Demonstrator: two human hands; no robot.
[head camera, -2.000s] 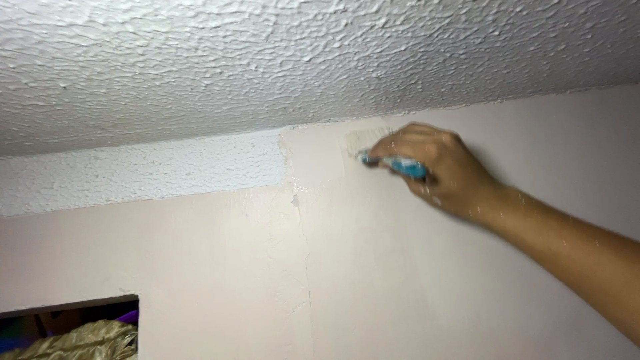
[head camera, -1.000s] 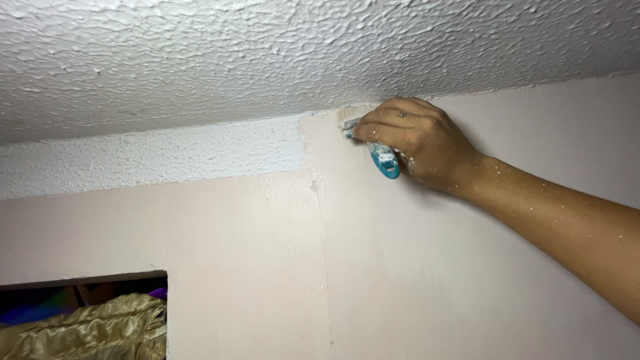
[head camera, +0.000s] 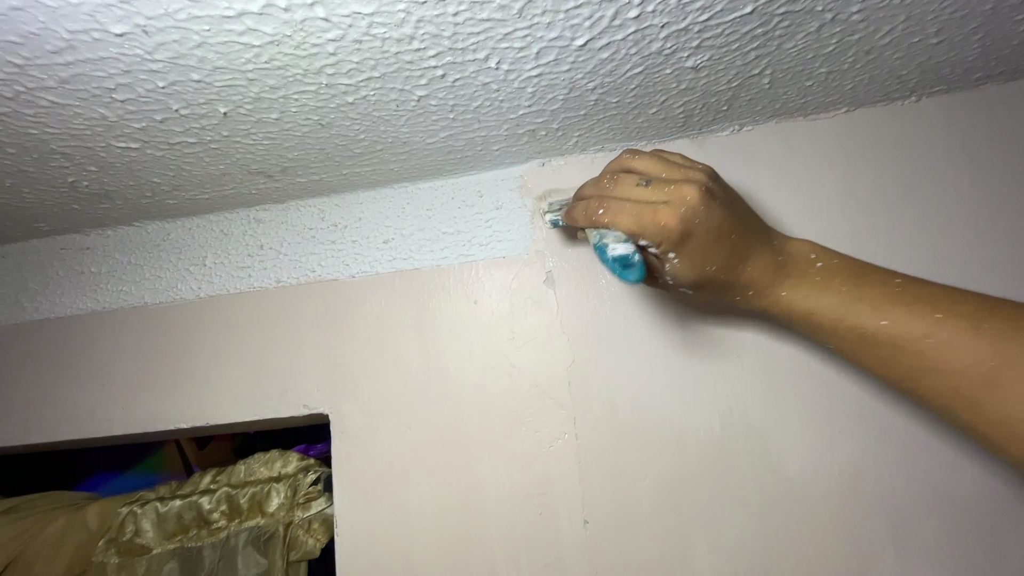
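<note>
My right hand (head camera: 680, 224), flecked with pale paint, is closed around a paintbrush (head camera: 620, 258) with a blue, paint-smeared handle. The brush's head touches the pale pink wall (head camera: 448, 360) just below the ceiling, beside the right end of a white textured band (head camera: 360, 232). Part of the brush is hidden under my fingers. A cracked seam (head camera: 570, 368) runs down the wall below the brush. My left hand is out of view.
The rough white textured ceiling (head camera: 360, 96) slopes across the top, close above my hand. At the lower left, an opening in the wall shows gold shiny fabric (head camera: 216, 504) and a bit of purple material (head camera: 314, 450).
My right hand has moved left along the top of the wall with the brush, closer to the end of the white band. The view has shifted a little.
</note>
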